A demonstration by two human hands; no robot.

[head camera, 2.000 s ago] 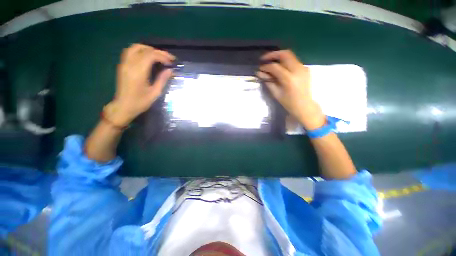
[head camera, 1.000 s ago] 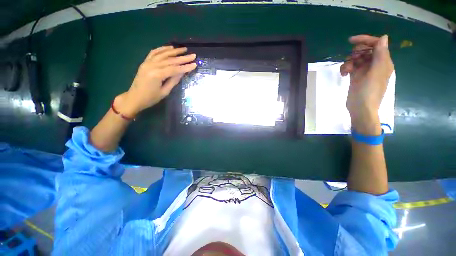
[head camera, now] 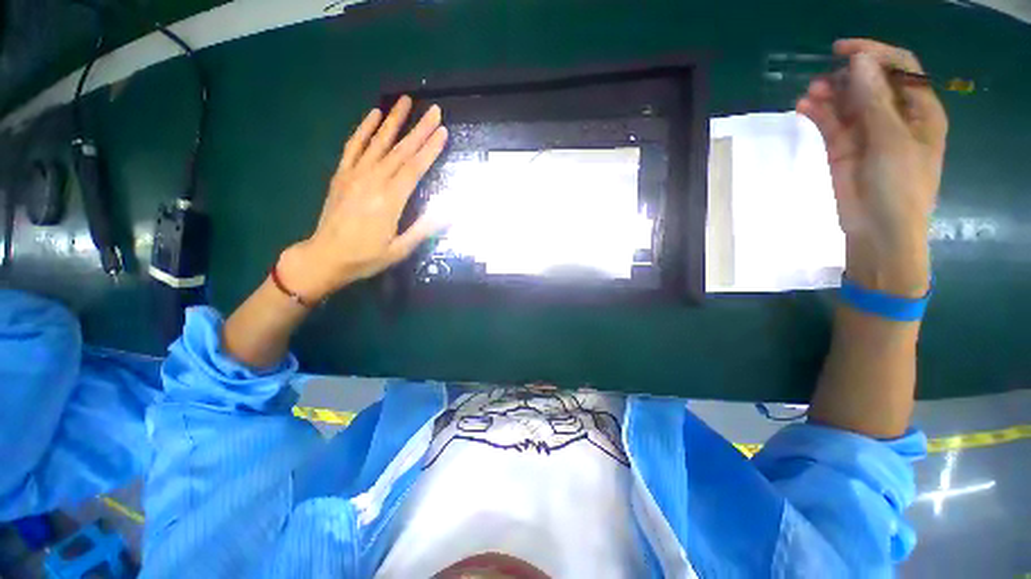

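The tablet unit lies in a thick black rectangular tray in front of me, its middle glaring white. My left hand lies with spread fingers over the left end of the tray and unit, holding nothing that shows. My right hand is raised at the right, above the far part of the white sheet. It holds the tweezers, thin and dark with a yellowish end pointing right; their other end is blurred. The white sheet lies just right of the tray, partly behind my right hand.
At the left on the green mat lie a dark cabled tool and a black box-like device with a cable. A white rail runs along the far edge. Another person's blue sleeve is at the lower left.
My right hand has moved from the tray's upper right to above the sheet, then further right and away from me. My left hand has flattened, fingers spread, on the left end. The view has shifted.
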